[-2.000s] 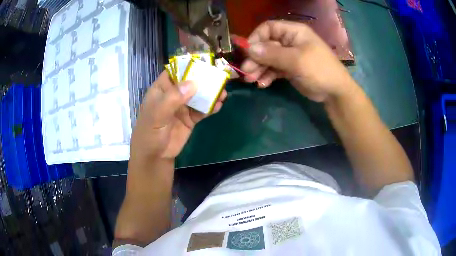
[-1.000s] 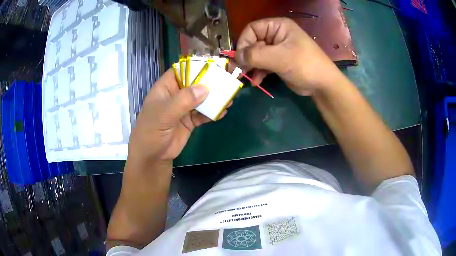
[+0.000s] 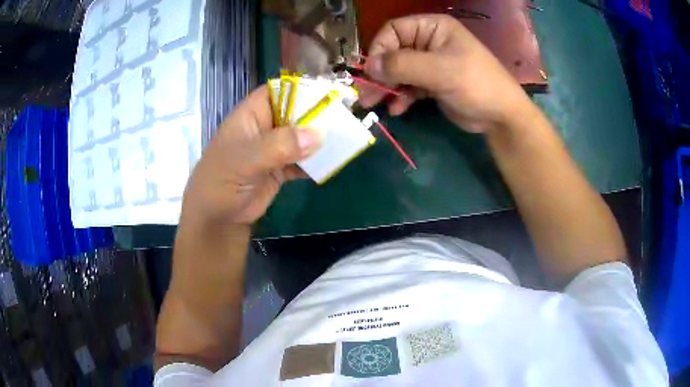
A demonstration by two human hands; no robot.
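My left hand (image 3: pixel 253 155) holds a fan of several white pouch cells (image 3: pixel 335 140) with yellow edges, thumb on the front one. A red lead wire (image 3: pixel 396 143) hangs from the tab of the front cell, down to the right. My right hand (image 3: pixel 431 68) pinches red lead wires (image 3: pixel 377 85) at the tab end of a cell behind, just under the welding head (image 3: pixel 342 34). The wire ends and tabs at the electrode tip are small and partly hidden by my right fingers.
The reddish base board (image 3: pixel 503 45) lies behind my right hand, with dark wires on top. A stack of white blister trays (image 3: pixel 128 113) stands at the left. Blue bins (image 3: pixel 49 185) are at the far left, and a blue bin (image 3: pixel 676 249) shows at the far right. The bench (image 3: pixel 454 178) is green.
The front cell has swung down and right in the fan, its red wire now hanging free. My right hand has shifted slightly up and holds red wire at another cell.
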